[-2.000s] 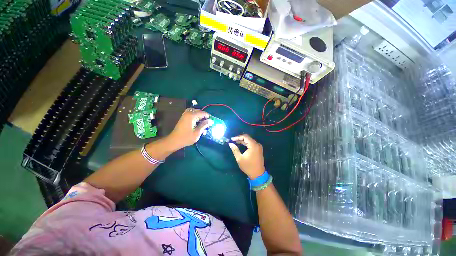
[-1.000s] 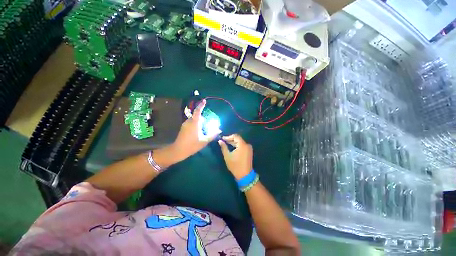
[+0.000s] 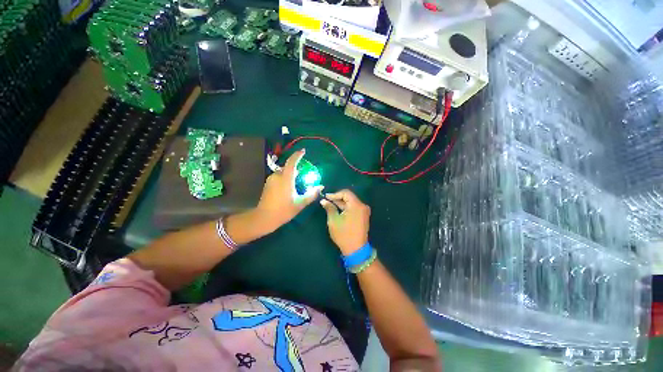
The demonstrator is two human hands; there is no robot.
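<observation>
My left hand [image 3: 280,195] holds a small green circuit board [image 3: 308,174] by its edges, thumb and fingers spread around it. The board glows bright white-green at its middle. My right hand [image 3: 348,221], with a blue wristband, pinches a small dark tool [image 3: 331,201] whose tip is at the board's lower right edge. Whether the tip touches the board is too small to tell. A red lead [image 3: 332,144] runs from near my left fingertips towards the instruments.
Two joined green boards [image 3: 201,164] lie on a brown-grey plate [image 3: 243,171] at left. Behind are a black rack [image 3: 109,160], upright panels [image 3: 131,51], a phone [image 3: 216,67], a power supply [image 3: 325,71] and a white meter [image 3: 429,69]. Clear trays [image 3: 534,211] are stacked at right.
Both hands have moved slightly left since the earliest frame, and my left hand has turned around the board. The board's glow has gone from bright white to a smaller, greener light.
</observation>
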